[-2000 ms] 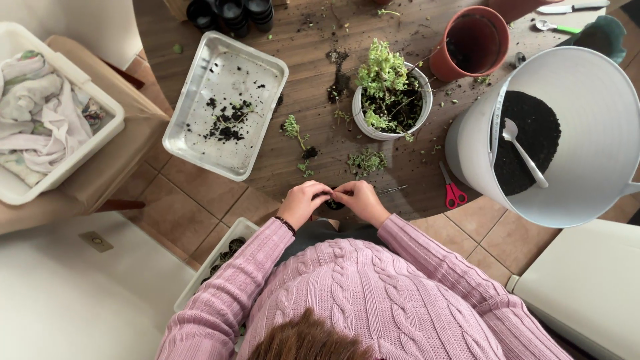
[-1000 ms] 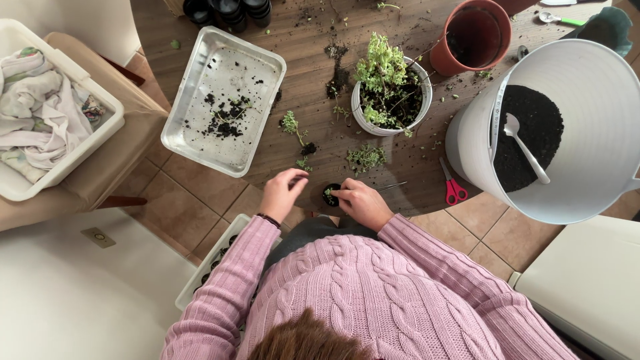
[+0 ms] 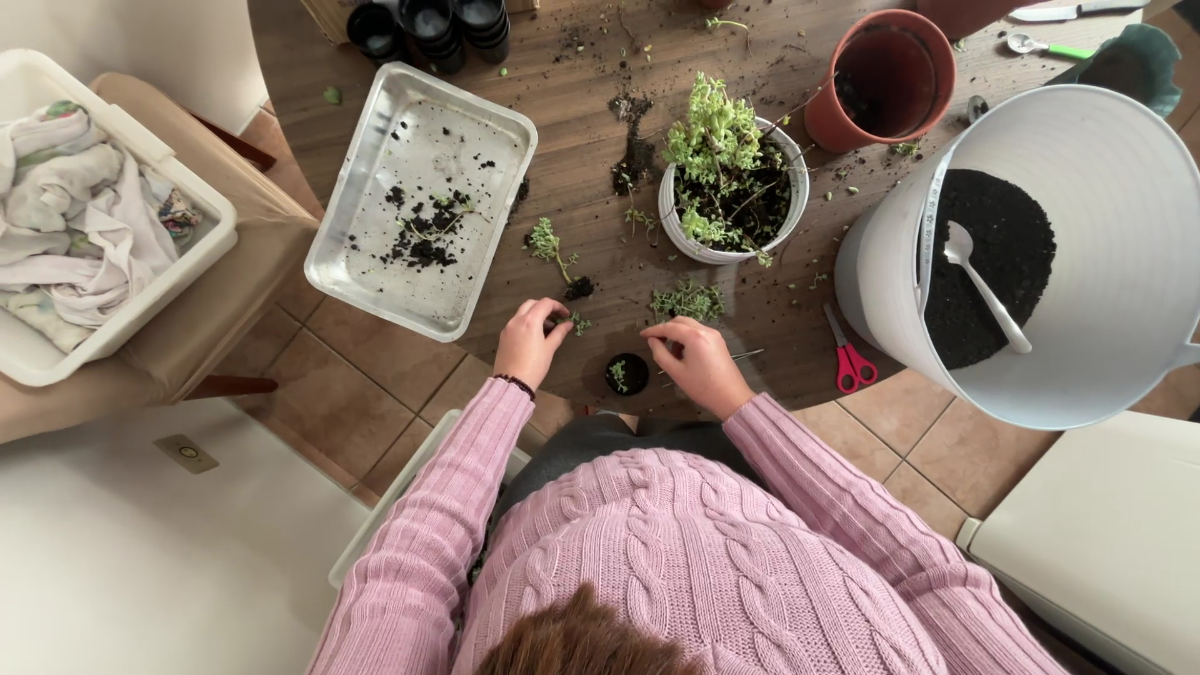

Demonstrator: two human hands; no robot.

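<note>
My left hand (image 3: 532, 339) is over the table's near edge, its fingertips at a small green sprig (image 3: 579, 323); whether they pinch it I cannot tell. My right hand (image 3: 696, 361) hovers right of a small black pot (image 3: 638, 374), thumb and forefinger close together; anything between them is too small to tell. Inside the pot stands a small succulent cutting (image 3: 617, 376). A pile of cuttings (image 3: 689, 300) lies just beyond my right hand. Past my left hand lies a rooted sprig (image 3: 555, 251) with soil at its base. A white pot (image 3: 800, 192) holds a leafy succulent (image 3: 712, 141).
An aluminium tray (image 3: 328, 234) with loose soil is at left, near stacked black pots (image 3: 431, 33). Red-handled scissors (image 3: 854, 367) lie right, beside a large white tub (image 3: 1116, 225) holding soil and a spoon (image 3: 986, 289). A terracotta-coloured pot (image 3: 820, 117) stands behind. Cloths fill a basin (image 3: 211, 246).
My hands were together over the black pot two seconds ago. They have since moved apart, the left one to the left and the right one off the pot, which now shows with its cutting.
</note>
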